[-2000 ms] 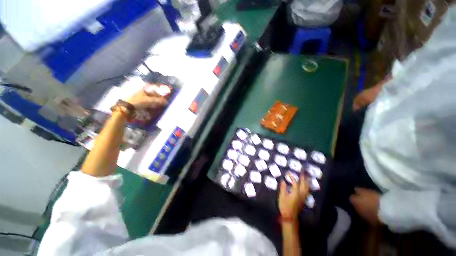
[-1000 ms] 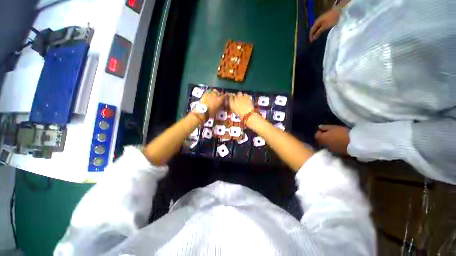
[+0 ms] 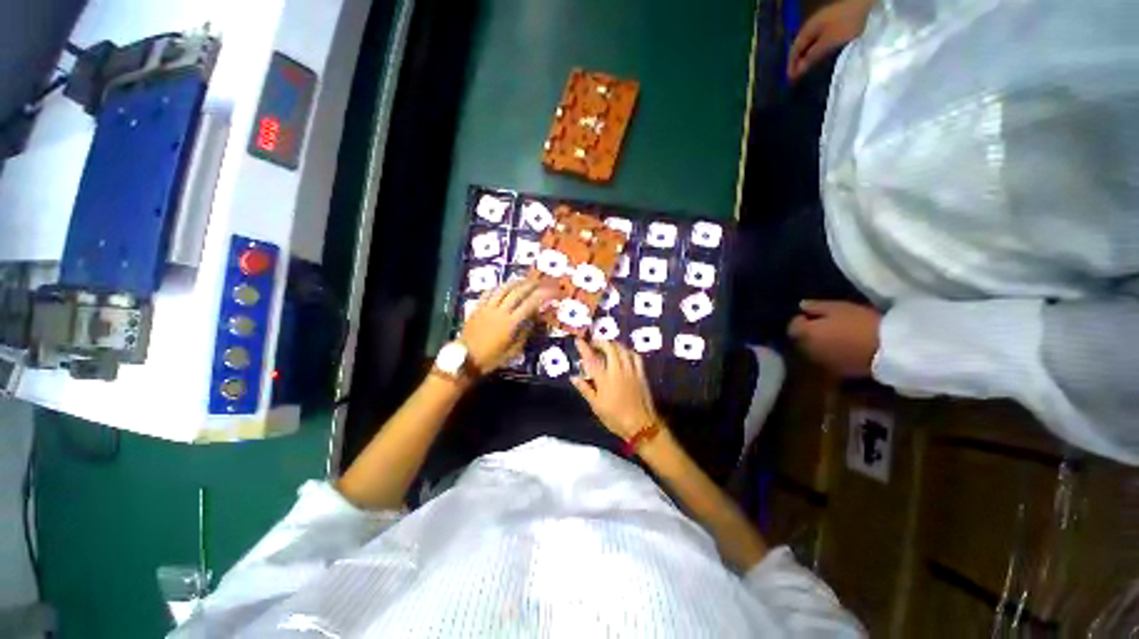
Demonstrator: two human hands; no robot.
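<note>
A black tray (image 3: 710, 375) with many white square parts lies on the green bench in front of me. An orange fixture (image 3: 583, 231) rests on the tray, with white parts at its lower end and bare orange at its far end. My left hand (image 3: 502, 327) is at the fixture's lower left edge, fingers over it; its fingertips partly cover a white part. My right hand (image 3: 615, 385) is below the fixture, fingertips near its lower edge; whether it holds a part cannot be told. A second orange fixture (image 3: 592, 125) without white parts lies beyond the tray.
A white machine with a blue stage plate (image 3: 135, 185), a button panel (image 3: 242, 327) and a red-digit display (image 3: 282, 112) stands at left. A person in white (image 3: 987, 187) is at right. A small clear bag (image 3: 184, 584) lies at the lower left. Cartons (image 3: 924, 512) are at lower right.
My left hand has left the machine since the first frame. Both hands have moved from the fixture's far end towards its near end. Bare orange now shows at the far end.
</note>
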